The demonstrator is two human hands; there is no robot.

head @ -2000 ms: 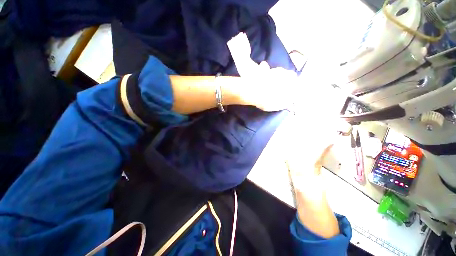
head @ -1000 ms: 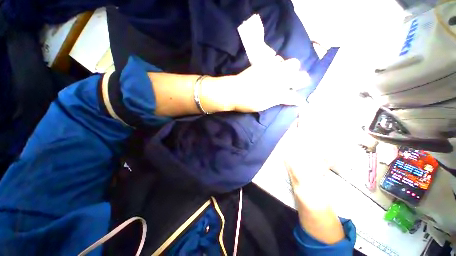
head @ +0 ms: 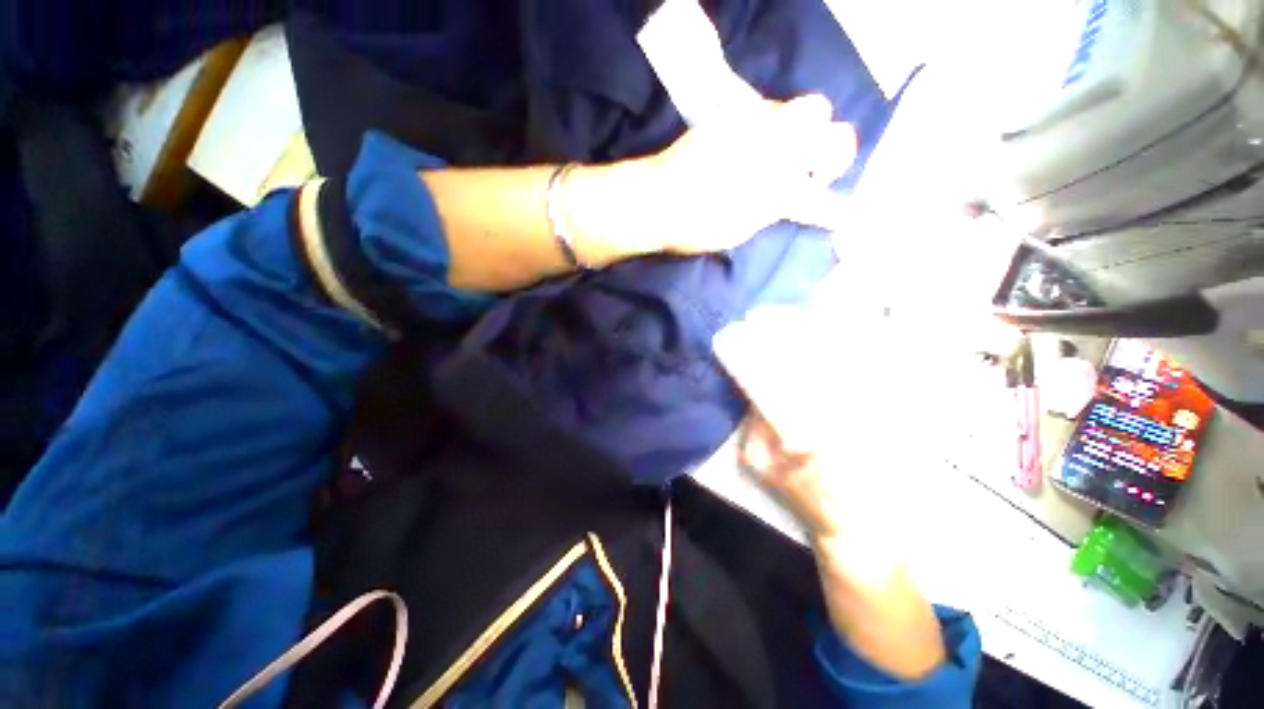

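Observation:
A navy garment lies bunched on the table edge and over the lap, with more navy cloth behind my left arm. My left hand rests on the cloth with its fingers at the edge of the glare; a white strip shows beside it. My right hand is at the cloth's near right edge, its fingers washed out by the lamp. The white-grey sewing machine head stands at the right. The needle area is lost in glare, so whether either hand grips cloth cannot be told.
Pink snips, a lit smartphone and a bright green object lie right of my right hand. A tape ruler runs along the table edge. A white and brown box-like object is at the upper left.
My left hand has moved slightly up in the picture. My right hand has shifted left onto the garment's near edge, and the bunched cloth has moved and creased differently.

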